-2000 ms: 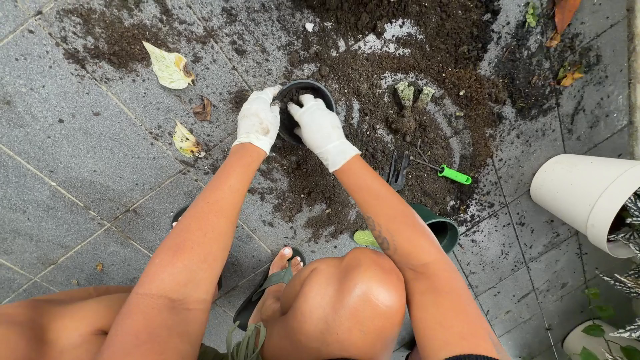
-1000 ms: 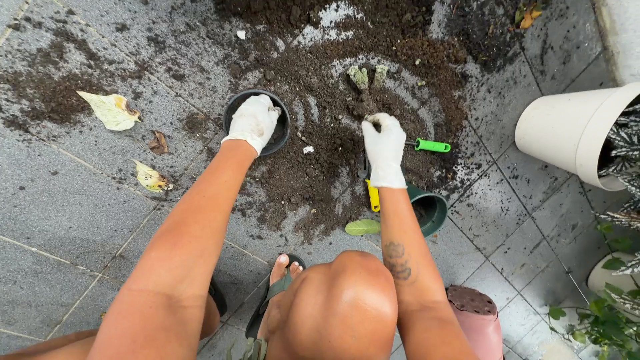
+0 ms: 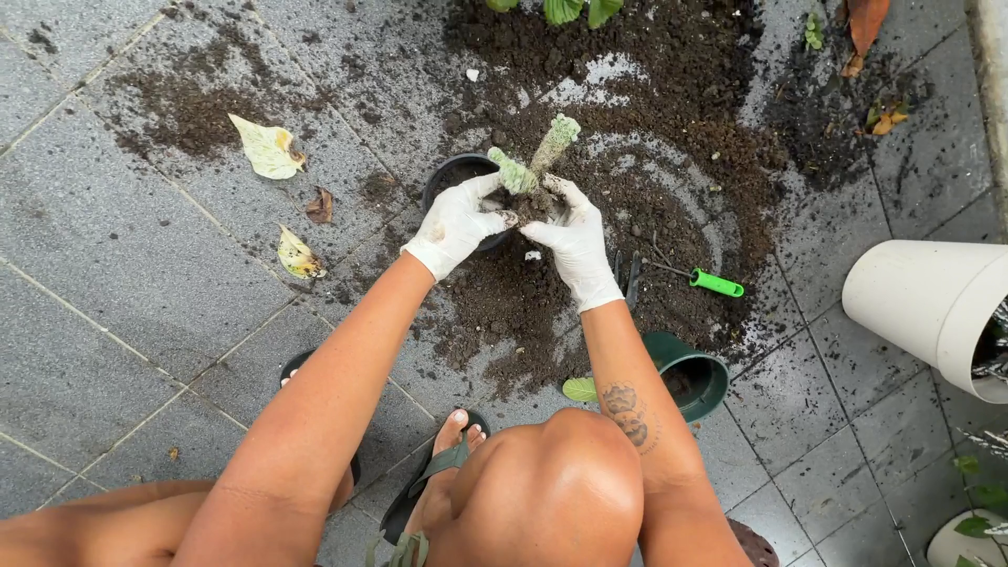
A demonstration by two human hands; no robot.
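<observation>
Between my gloved hands is a small cactus-like plant [image 3: 551, 146] with two pale green stems and a soil-covered root ball. My left hand [image 3: 463, 224] grips its left side, over the rim of a round black pot [image 3: 441, 183]. My right hand [image 3: 573, 240] holds the root ball from the right, thumb and fingers around it. Both white gloves are smudged with soil. The pot's inside is partly hidden by my left hand and the plant. A hand tool with a green handle [image 3: 717, 283] lies on the soil to the right, beside a dark fork [image 3: 628, 279] partly hidden by my right wrist.
Loose soil [image 3: 669, 87] spreads over grey floor tiles. A dark green pot [image 3: 713, 386] lies tipped by my right forearm. A large cream planter [image 3: 906, 299] lies at the right. Yellowed leaves [image 3: 268, 150] are at the left, and green leaves [image 3: 563, 9] show at the top edge.
My right hand has lifted the plant from the soil and brought it left to the black pot. My left hand has moved from inside the pot onto the plant.
</observation>
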